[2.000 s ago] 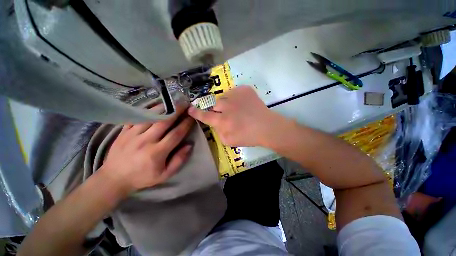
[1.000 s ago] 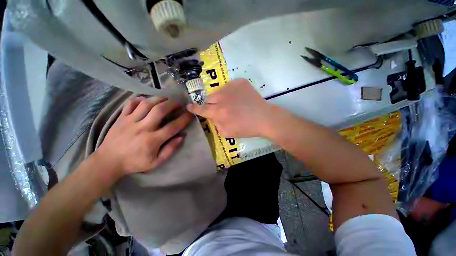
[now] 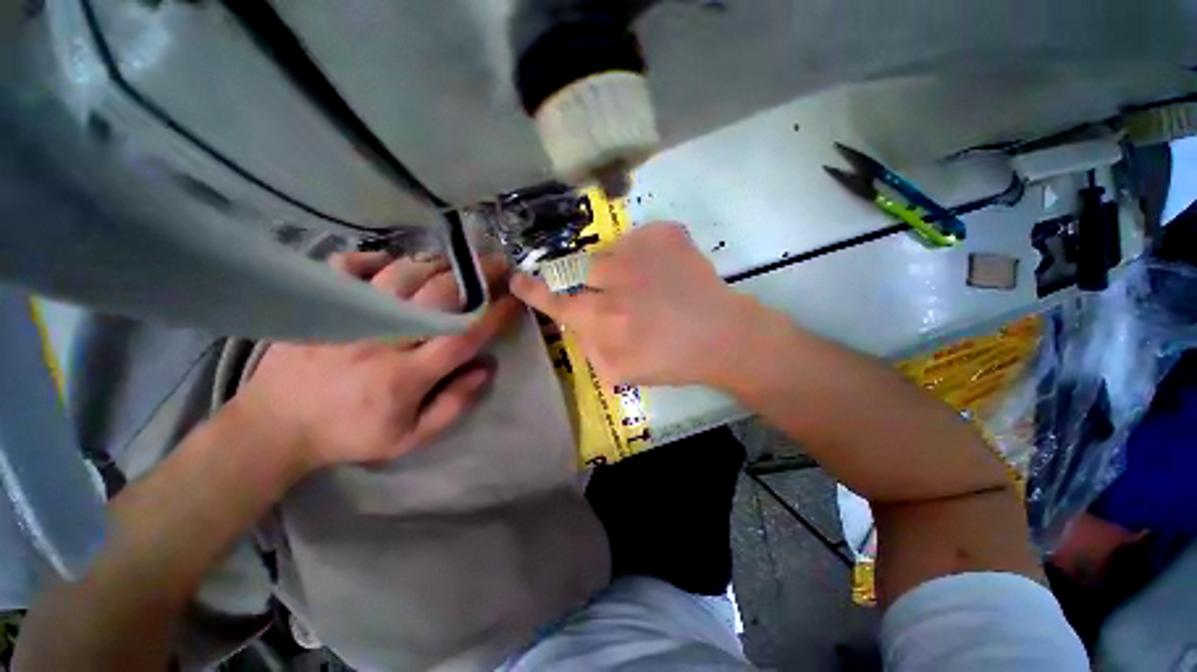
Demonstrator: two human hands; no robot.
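A taupe garment piece (image 3: pixel 433 538) lies under the machine head and drapes over the table's front edge towards my lap. My left hand (image 3: pixel 381 381) lies palm down on it, fingers spread, fingertips partly hidden behind the machine head. My right hand (image 3: pixel 656 309) has its index fingertip at the cloth's right edge, close to my left fingertips, with the other fingers curled; whether it pinches the cloth is hidden. The small ribbed cream knob (image 3: pixel 566 273) of the seam guide sits beside the right index finger. Dark metal parts of the needle area (image 3: pixel 541 221) are just behind.
The large machine head (image 3: pixel 328 92) with a ribbed tension knob (image 3: pixel 597 121) covers the upper left. Yellow tape (image 3: pixel 607 420) is on the bed. Open thread snips (image 3: pixel 899 197), a small brown block (image 3: pixel 992 271) and a black bracket (image 3: pixel 1092 243) are right. Clear plastic (image 3: pixel 1083 394) hangs below; a person's blue clothing shows behind.
The view has shifted so the machine head and tension knob look larger and lower. My left fingers reach further under the head. My right hand stays at the cloth edge.
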